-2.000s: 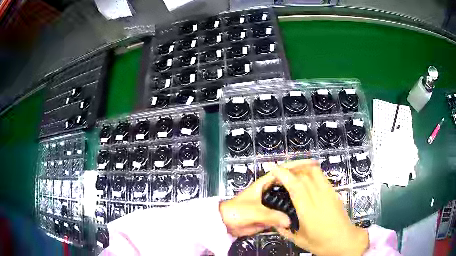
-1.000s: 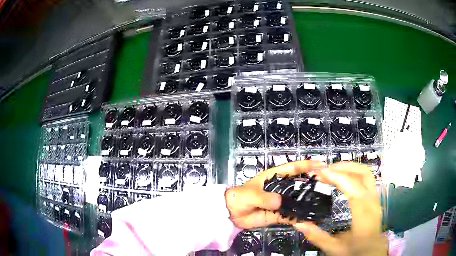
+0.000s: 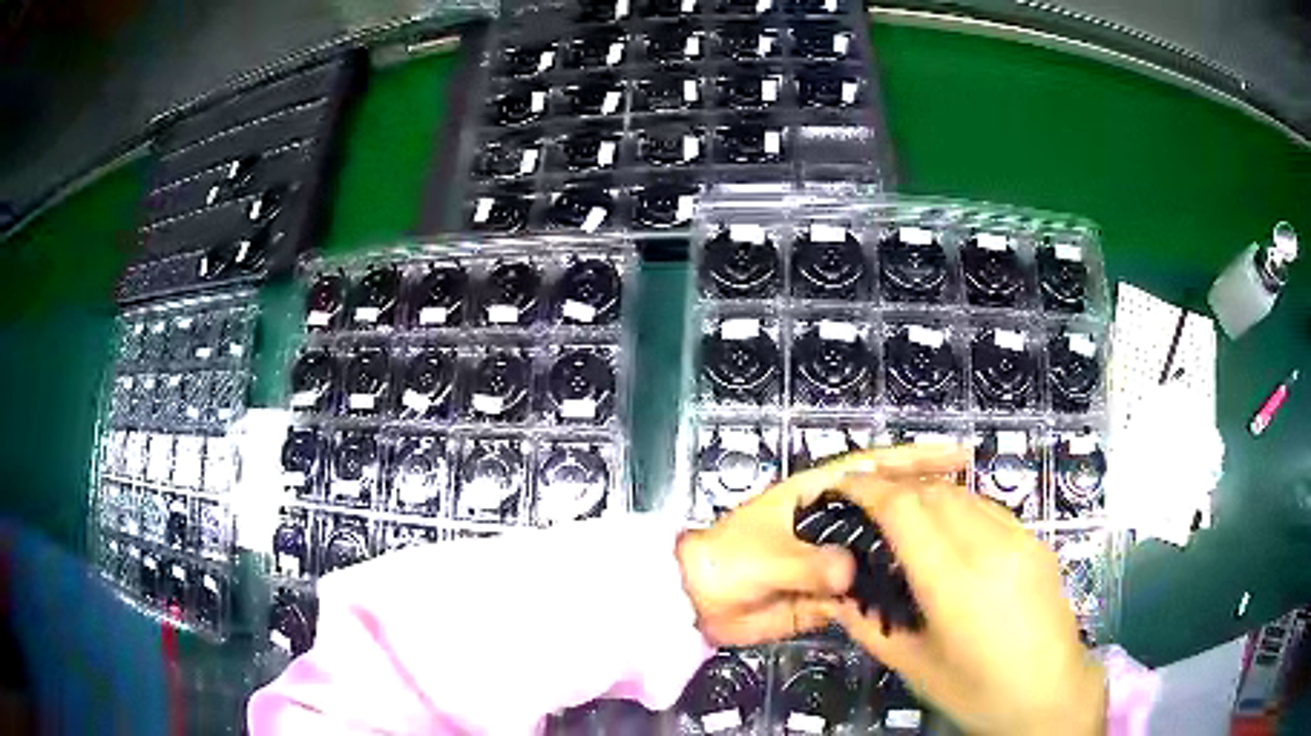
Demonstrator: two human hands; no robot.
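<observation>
My left hand [image 3: 769, 561] and my right hand [image 3: 978, 597] together hold a ribbed black stack of round units [image 3: 860, 554] over the right clear blister tray [image 3: 667, 475]. My left fingers pass behind the stack and my left thumb lies on its near side. My right hand wraps its right side, so part of the stack is hidden. The tray's upper rows hold black round units with white labels [image 3: 830, 262]. My hands and right forearm cover some of its lower pockets.
A second clear tray [image 3: 633, 417] of black units lies left, partly under my pink sleeve. A black tray [image 3: 467, 144] with labelled units and a sparser dark tray [image 3: 309, 158] lie behind. Paper sheets [image 3: 1167, 446], a pump bottle [image 3: 1248, 292] and a pink marker [image 3: 1272, 403] are at right.
The stack was spread and its broad side showed a second ago; now it is narrower and more covered by my right hand. The trays have shifted up and slightly right in view.
</observation>
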